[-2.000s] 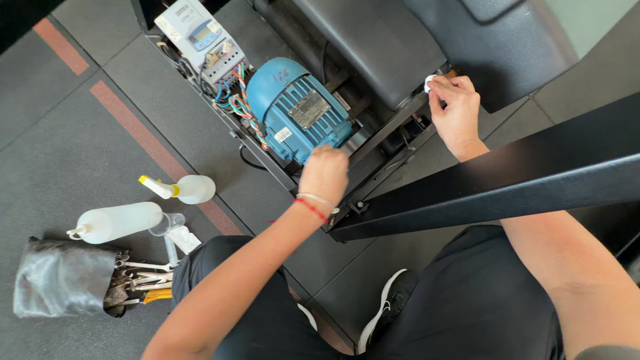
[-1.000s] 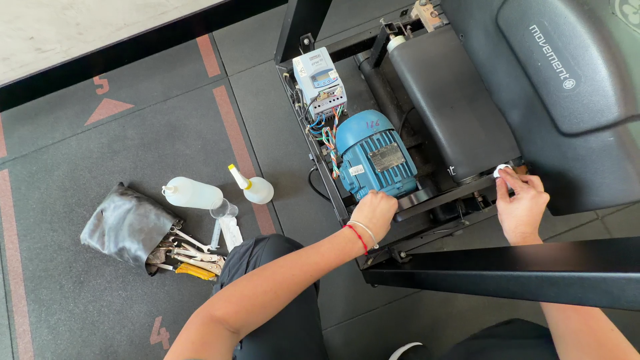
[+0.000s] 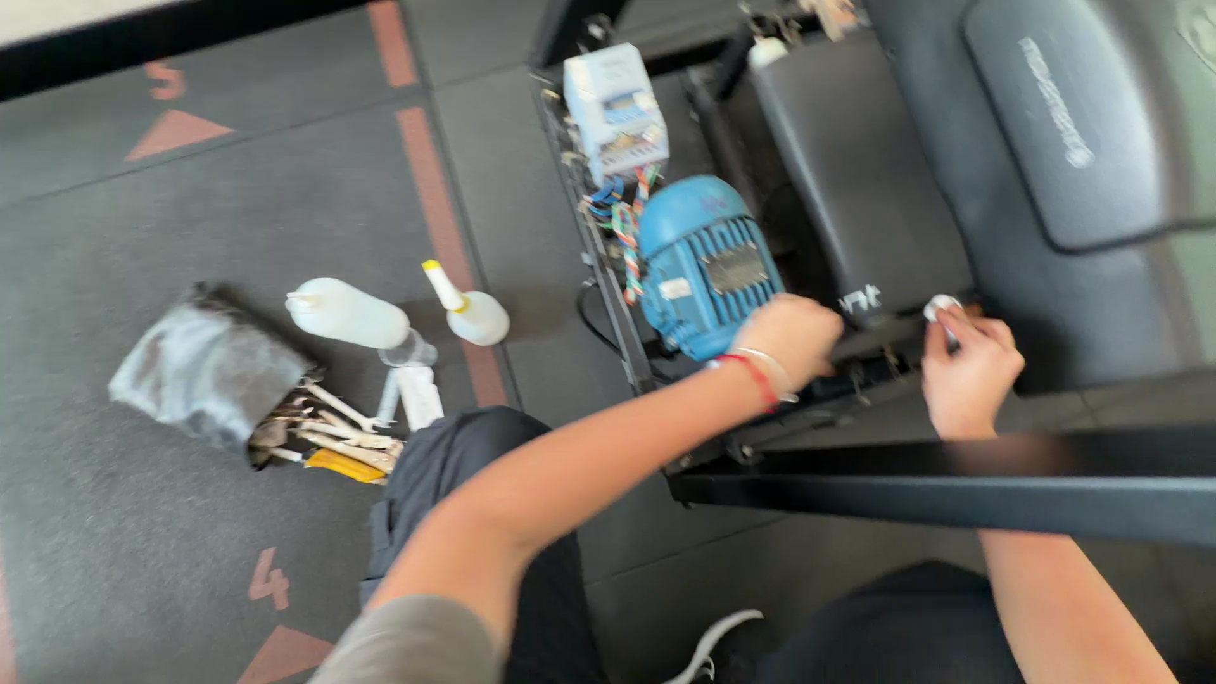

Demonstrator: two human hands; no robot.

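My left hand, with a red and a white bracelet at its wrist, is closed at the lower right end of the blue electric motor; its fingertips are hidden, so what it touches does not show. My right hand pinches a small white thing, perhaps a cloth or cap, at the near end of the black treadmill belt on its roller. Above the motor sits a grey motor drive with coloured wires running down from it.
A black frame beam crosses over my right forearm. On the floor lie a dark tool pouch with wrenches, a white bottle and a yellow-tipped squeeze bottle. A black plastic cover is at the upper right.
The view has shifted over the floor and machine. My right hand still holds the small white thing near the belt's end, and my left hand stays close to the motor's lower end.
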